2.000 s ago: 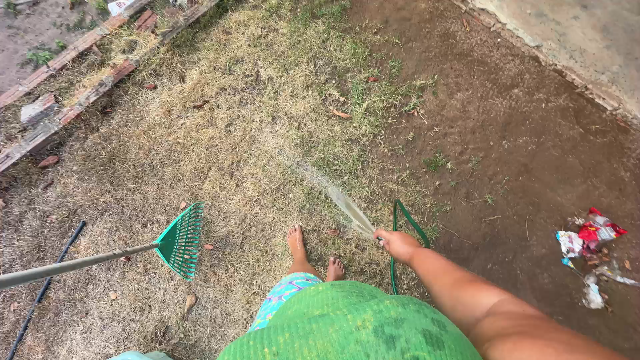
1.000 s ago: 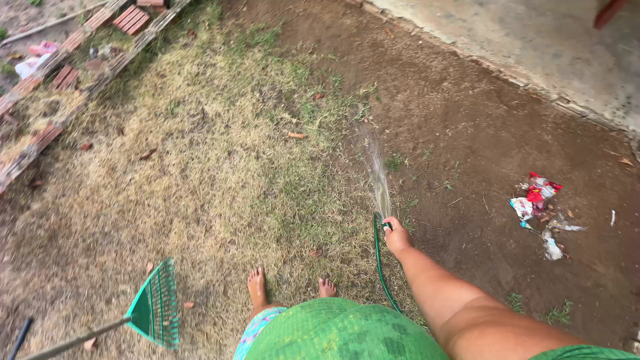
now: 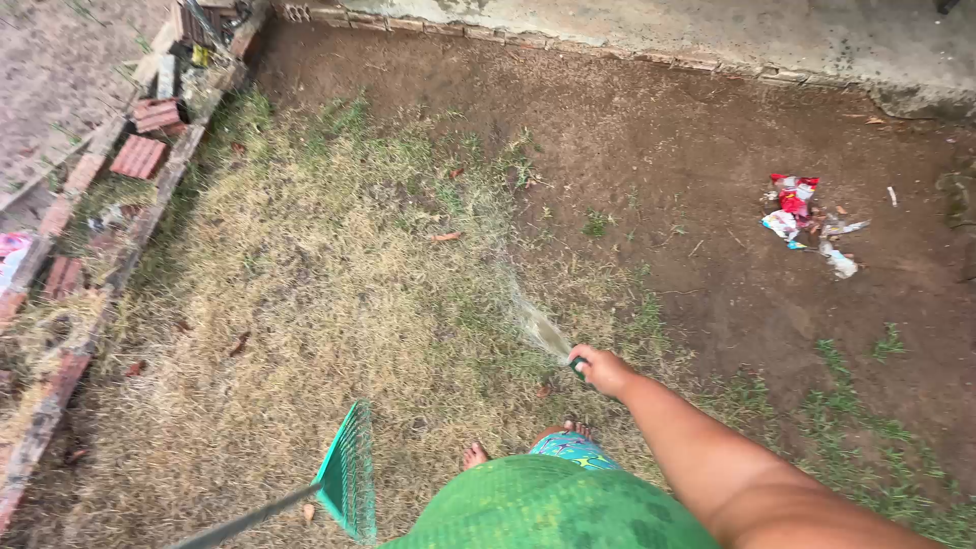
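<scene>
Water sprays up and to the left from the end of a green garden hose (image 3: 579,367), which my right hand (image 3: 602,369) grips over the edge of the dry grass. Most of the hose is hidden behind my hand, arm and body. A green leaf rake (image 3: 347,476) with a long handle slants in from the bottom edge, left of my body. My left hand is out of view, so what it holds does not show.
Torn red and white wrappers (image 3: 794,200) lie on bare soil at the right. A low brick border (image 3: 164,179) with loose red blocks (image 3: 139,156) runs down the left. Along the top stands a concrete slab edge (image 3: 610,49). My bare feet (image 3: 474,455) are on the grass.
The spray has swung from pointing nearly straight up to pointing up and left. My feet have stepped, the right one now farther forward. The view has shifted.
</scene>
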